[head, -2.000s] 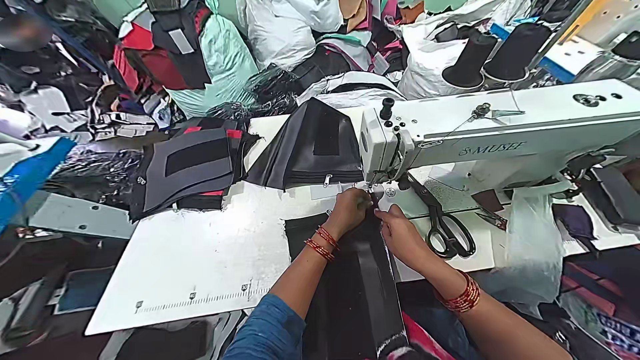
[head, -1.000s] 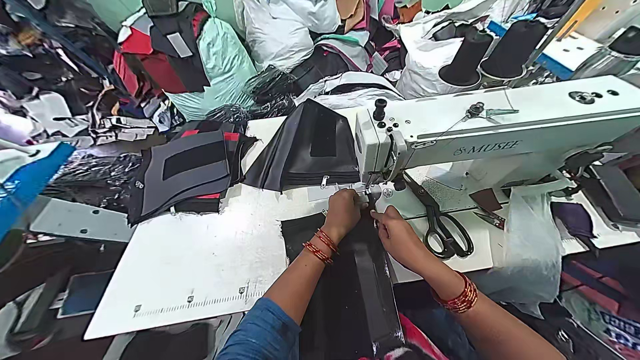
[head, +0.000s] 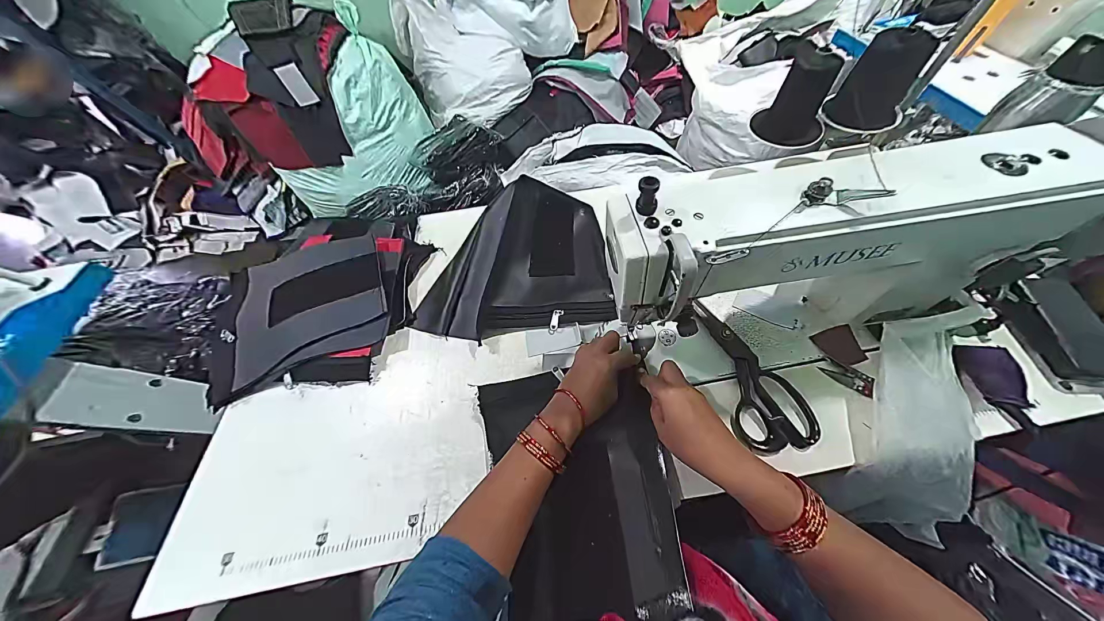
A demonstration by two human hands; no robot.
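A long black fabric panel [head: 595,517] runs from the lap up to the needle area of a white Musee sewing machine [head: 828,233]. My left hand [head: 599,375] lies on the panel's upper end, fingers bent close to the presser foot [head: 638,336]. Just to the right, my right hand [head: 677,405] pinches the panel's edge between thumb and finger below the foot. The fingertips of both hands nearly meet, and the exact grip of the left is partly hidden. Black-handled scissors [head: 763,401] lie right of my right hand.
Black zippered pieces [head: 517,267] are stacked left of the machine head, with grey and black panels [head: 319,302] farther left. Thread snips [head: 849,375] and a clear plastic bag [head: 918,431] are at the right. Black thread cones [head: 798,99] stand behind the machine. Stuffed sacks [head: 379,103] line the back.
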